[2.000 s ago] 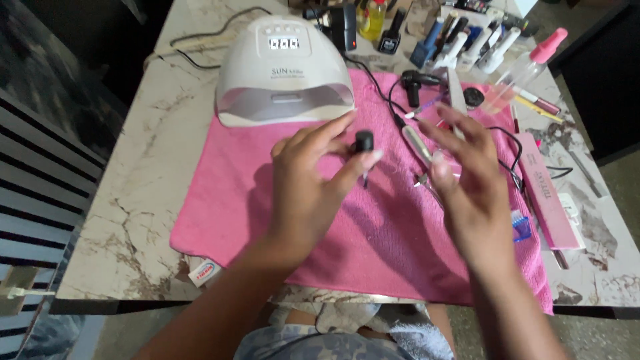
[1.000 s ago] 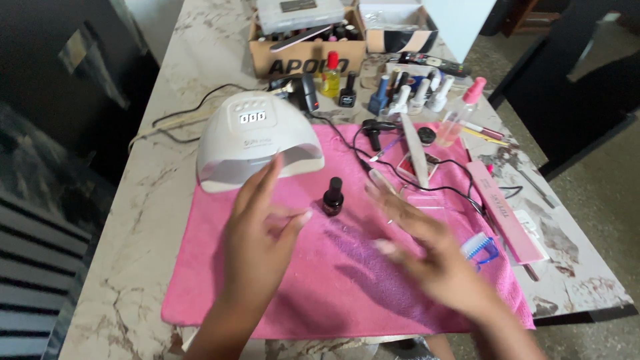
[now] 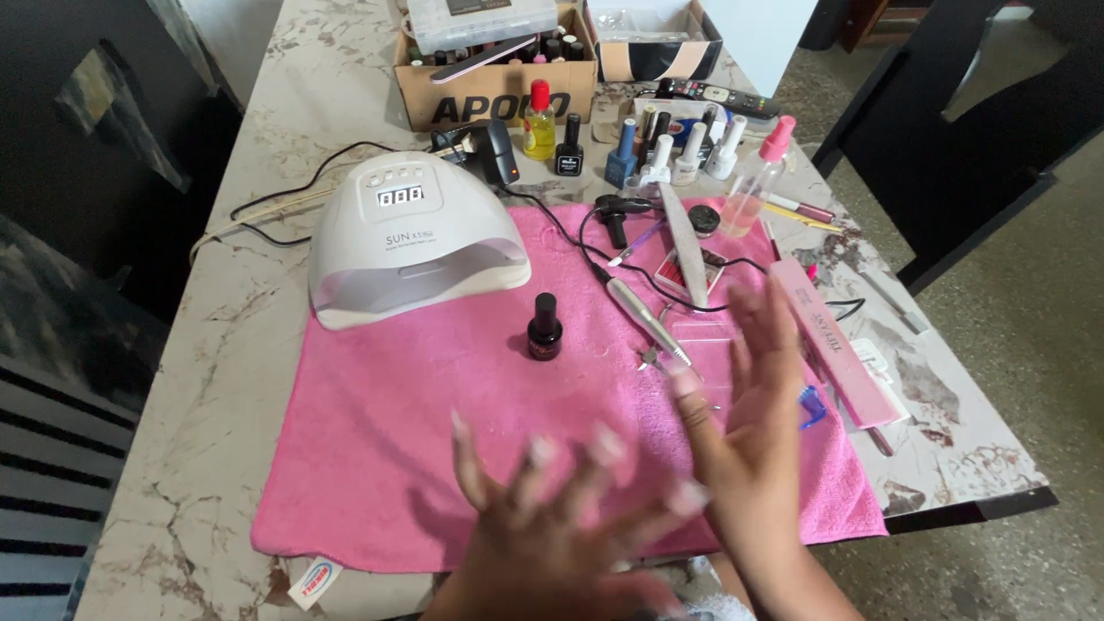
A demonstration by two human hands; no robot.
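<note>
My left hand (image 3: 561, 526), blurred, is spread over the near part of a pink towel (image 3: 362, 448) and holds nothing. To its right my right hand (image 3: 759, 405) is raised with fingers apart, also with nothing in it. A small black nail polish bottle (image 3: 544, 329) stands capped on the towel, beyond my left hand. Behind it to the left is a white nail lamp (image 3: 414, 233) with a lit display. The silver handpiece of a nail drill (image 3: 642, 319) lies between the bottle and my right hand, beside metal nippers (image 3: 651, 355).
A grey nail file (image 3: 684, 246), a pink buffer block (image 3: 832, 345) and a blue brush (image 3: 811, 407) lie at the right. A pink-topped spray bottle (image 3: 759, 177), several polish bottles (image 3: 687, 155) and a cardboard box (image 3: 496, 90) stand behind. The drill's black cord (image 3: 561, 226) crosses the towel.
Two seconds ago my left hand held the black bottle or its cap; one second ago the bottle stood on the towel. My left hand has since moved right and nearer to me, fingers spread. The view has shifted.
</note>
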